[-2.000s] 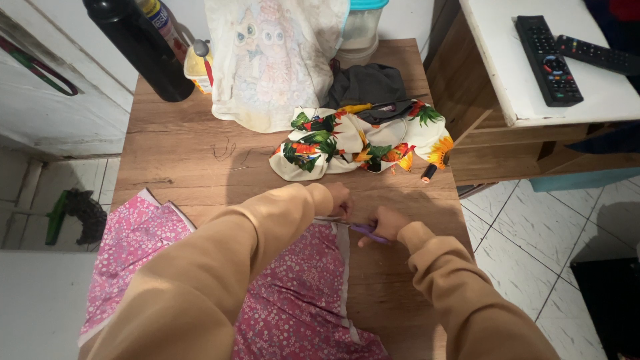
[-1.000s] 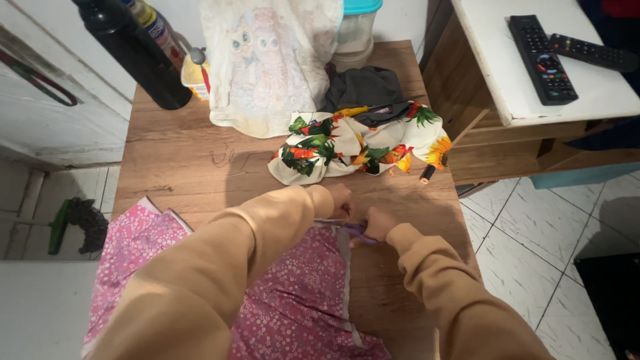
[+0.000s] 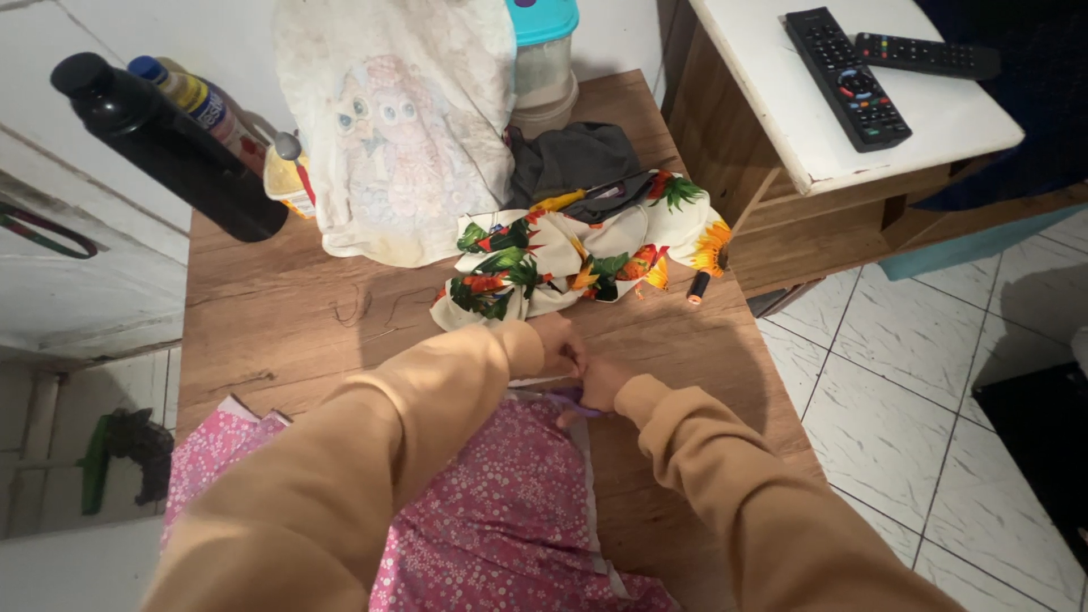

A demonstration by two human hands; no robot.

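Pink floral fabric [image 3: 501, 501] with a pale edge lies across the near part of the wooden table [image 3: 680, 501]. My right hand [image 3: 602, 384] grips purple-handled scissors [image 3: 576, 399] at the fabric's upper right corner; the blades are mostly hidden by my left sleeve and the cloth. My left hand [image 3: 559, 342] is just up and left of it, fingers bent and closed near the pale strip at the fabric's top edge. Whether it pinches the strip is not clear. Tan sleeves cover both arms and hide part of the fabric.
Beyond my hands lie a printed floral cloth [image 3: 552, 263], a dark grey cloth [image 3: 578, 161], a yellow-handled tool [image 3: 558, 201] and a thread spool [image 3: 699, 287]. A black bottle [image 3: 170, 149], a tub [image 3: 289, 177], a stained white cloth [image 3: 399, 136] and a turquoise-lidded container [image 3: 544, 51] stand behind.
My right hand with the purple scissors has moved slightly to the left, closer to my left hand. The left hand stays in about the same place.
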